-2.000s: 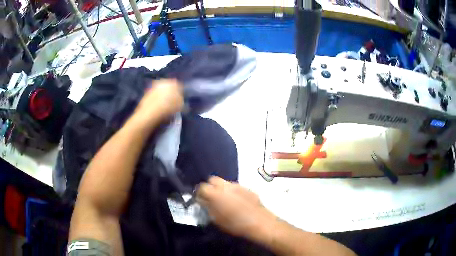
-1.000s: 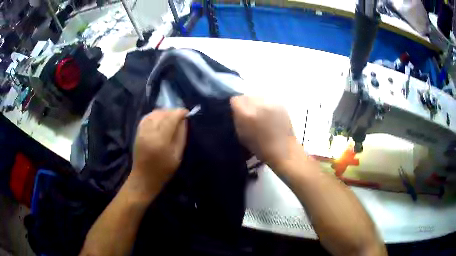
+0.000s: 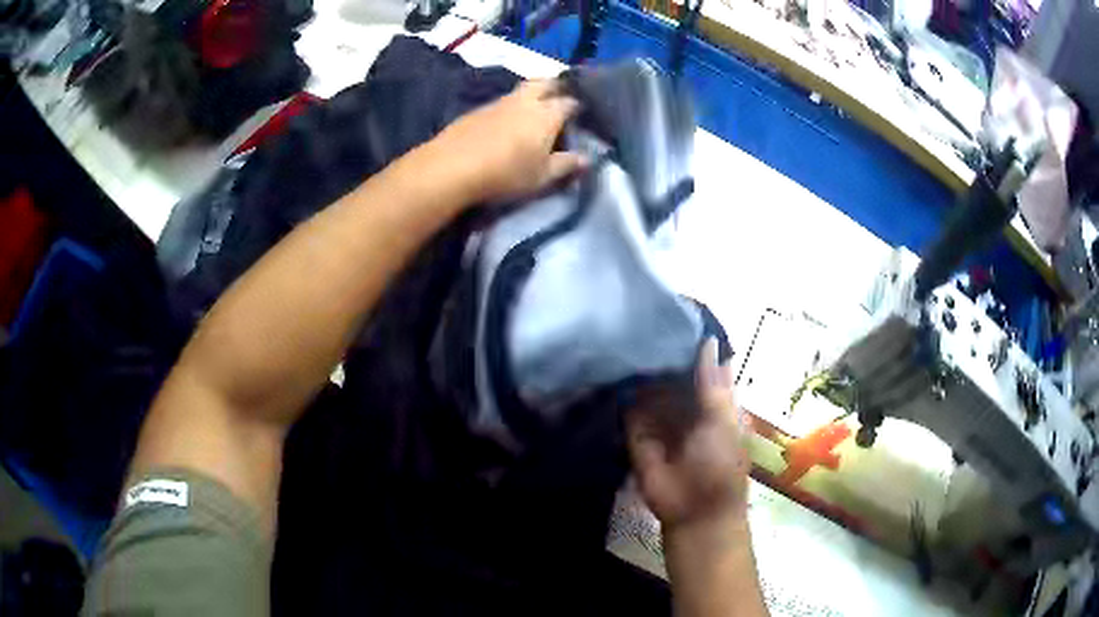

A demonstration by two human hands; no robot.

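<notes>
A large dark garment body (image 3: 362,289) lies heaped over the white table at the left and hangs over its front edge. Its pale grey-blue inner side (image 3: 591,301) faces up between my hands. My left hand (image 3: 524,139) grips the cloth at its upper part, with a blurred grey fold beside the fingers. My right hand (image 3: 693,446) holds the lower right edge of the pale part, thumb on top. The fingers of my right hand are partly hidden by dark cloth.
The white sewing machine (image 3: 988,398) stands at the right, tilted in view. Orange tape (image 3: 816,448) lies on its bed near the needle. A dark machine part with a red round piece (image 3: 227,30) is at the upper left. A blue crate (image 3: 48,362) is at the lower left.
The view has turned, so the machine appears lower and further right. The garment has been opened, showing more pale inner side. My left hand has moved up the cloth and my right hand down.
</notes>
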